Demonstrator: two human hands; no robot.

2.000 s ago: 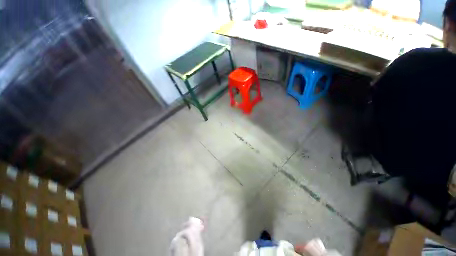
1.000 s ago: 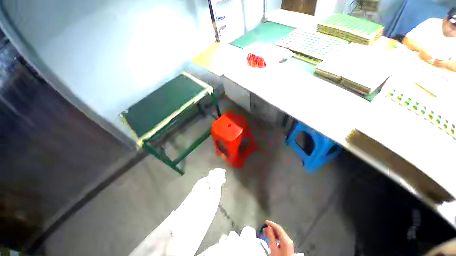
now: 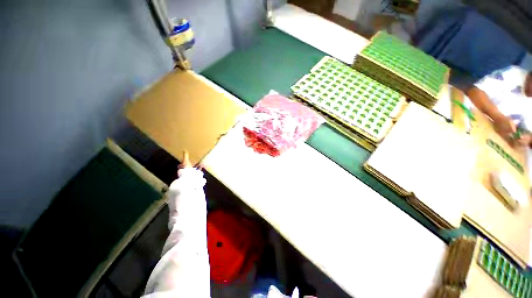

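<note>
My left hand (image 3: pixel 186 162) is at the front edge of a plain cardboard sheet (image 3: pixel 181 113) at the bench's left end. A finger lies on the sheet's edge; the other fingers are small and mostly hidden, so I cannot tell whether it grips. My right hand is not clearly in view; only a small blurred bit of skin and white cloth shows at the bottom edge. A clear plastic bag (image 3: pixel 283 119) that looks pink lies on the white bench cover (image 3: pixel 303 201), with red handles (image 3: pixel 261 142) showing at its open front.
Behind the bag are boards of green pieces (image 3: pixel 350 99), a taller green stack (image 3: pixel 402 64) and stacked cardboard sheets (image 3: pixel 423 157). A red stool (image 3: pixel 230 247) is under the bench, a dark green table (image 3: pixel 87 215) at left. A roll (image 3: pixel 181 35) hangs on a post. A person's arm (image 3: pixel 493 110) is at right.
The view has come closer to the bench and turned toward it. My left hand has gone from above the floor to the cardboard sheet's edge. My right hand has dropped almost out of view.
</note>
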